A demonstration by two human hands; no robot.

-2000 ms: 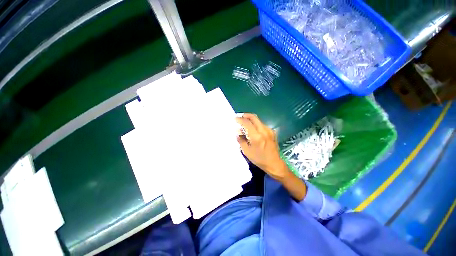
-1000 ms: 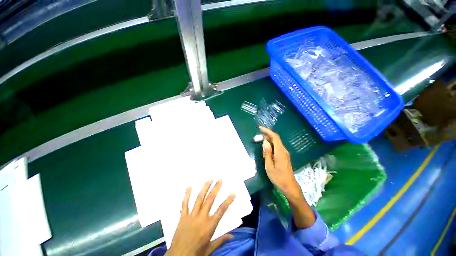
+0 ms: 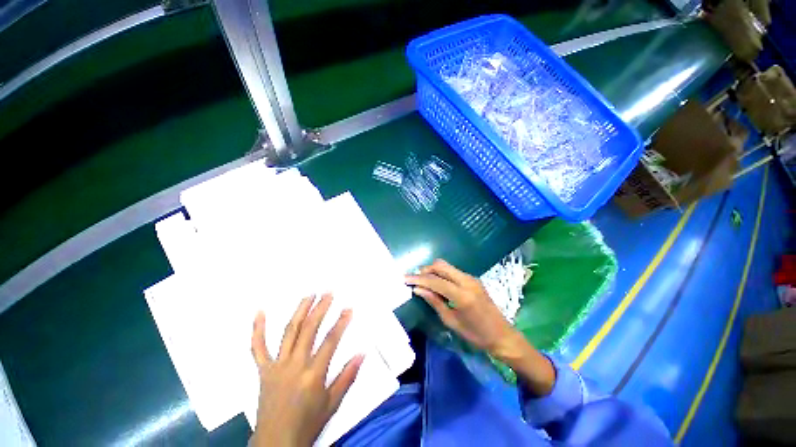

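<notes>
A stack of white box blanks lies on the green belt in front of me; the glare hides its details. My left hand lies flat on its lower part, fingers spread, holding nothing. My right hand is at the blanks' right edge, with thumb and fingertips close together; whether they grip the edge or something thin cannot be told. A loose pile of small clear plastic parts lies on the belt beyond my right hand, with more clear parts nearer to it.
A blue basket full of clear parts stands at the back right. A green waste bag with white liner strips hangs below the belt at right. A metal post rises behind the blanks. A brown carton stands beyond.
My left hand has come into view and rests on the blanks. My right hand moved out towards the clear parts, then back to the blanks' right edge. The view has shifted right.
</notes>
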